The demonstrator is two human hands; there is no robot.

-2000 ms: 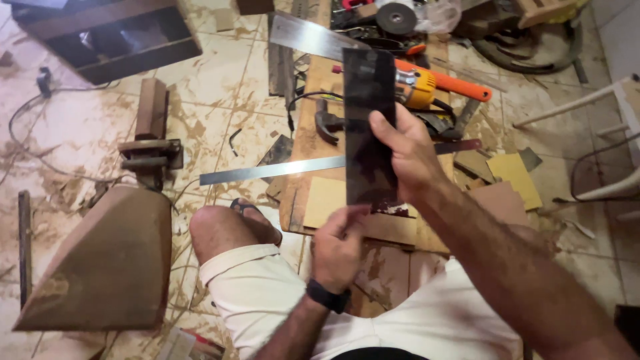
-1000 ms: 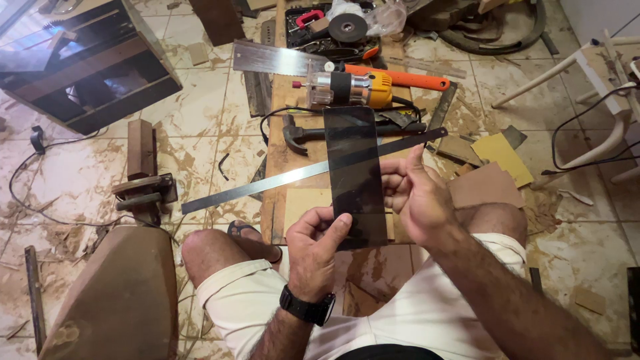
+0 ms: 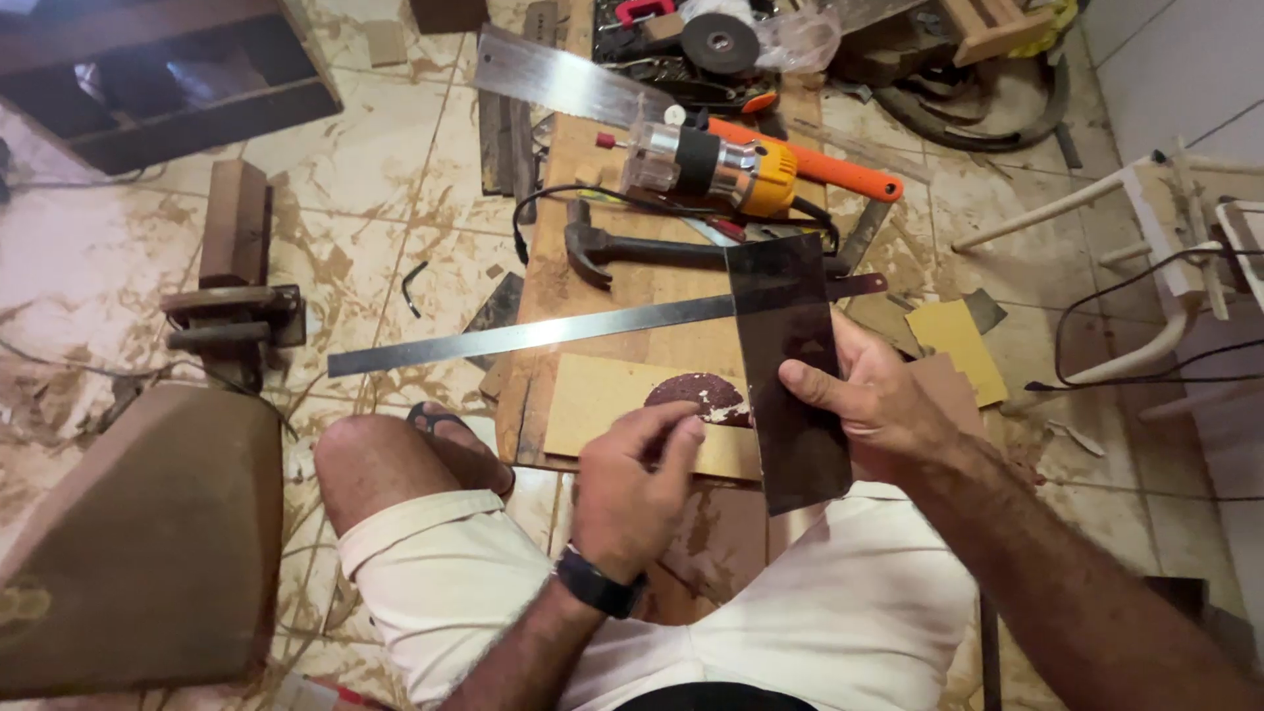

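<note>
My right hand (image 3: 879,395) grips the right edge of a dark, glossy rectangular panel (image 3: 792,415), thumb on its face, tilted above the work board. My left hand (image 3: 637,484) is off the panel, to its left, with fingertips curled near a dark red abrasive disc (image 3: 691,392); nothing clear shows between them. The disc lies on a tan flat sheet (image 3: 592,395) at the near end of the wooden board (image 3: 543,296). Behind the panel a steel ruler (image 3: 533,334) crosses the board. Beyond it lie a claw hammer (image 3: 652,249) and a yellow trim router (image 3: 711,168).
A handsaw with an orange handle (image 3: 839,168) lies behind the router. A grinding disc (image 3: 721,41) and other tools are at the far end. A white chair frame (image 3: 1145,227) stands right; a brown angular piece (image 3: 148,543) is at left. Shavings cover the tiled floor (image 3: 355,227).
My left hand has let go of the panel's lower end and moved left of it. My right hand has closed on the panel's right edge since one second ago. The abrasive disc has come into sight.
</note>
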